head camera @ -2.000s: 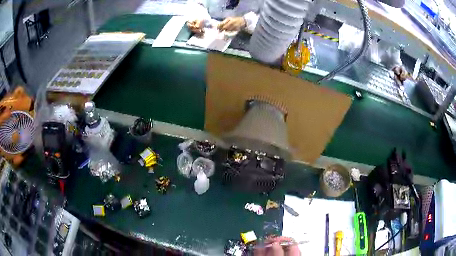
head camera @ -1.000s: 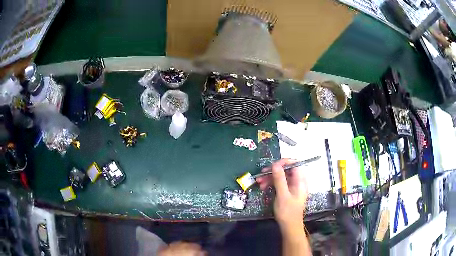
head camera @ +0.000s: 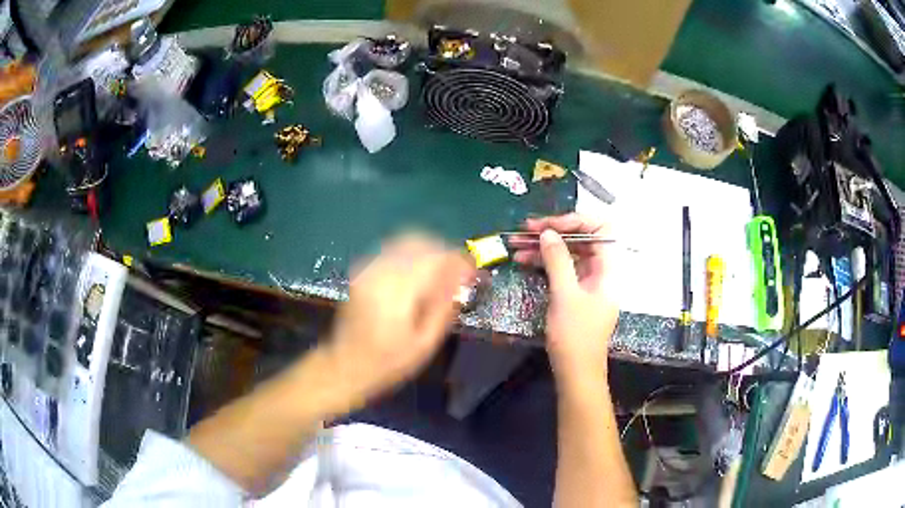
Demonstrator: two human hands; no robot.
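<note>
My right hand (head camera: 574, 260) holds thin metal tweezers (head camera: 591, 238), which lie nearly level across its fingers. One end of the tweezers is at a silver-white battery with yellow edges (head camera: 488, 251) near the mat's front edge. My left hand (head camera: 402, 298) is blurred, just left of the battery. Its fingers are over an opened watch body (head camera: 466, 294), which is mostly hidden, so I cannot tell if they grip it.
A round-grilled black fan (head camera: 486, 104) stands at the back. White paper (head camera: 645, 258) at right holds a yellow-handled screwdriver (head camera: 713, 288) and a green knife (head camera: 764, 268). More batteries and watch bodies (head camera: 244, 199) lie at left, near small bags (head camera: 377, 99). Blue-handled nippers (head camera: 834, 422) lie at lower right.
My left hand has come up from the bottom edge to the watch body. My right hand still holds the tweezers by the battery. The view has shifted, so the bench sits higher.
</note>
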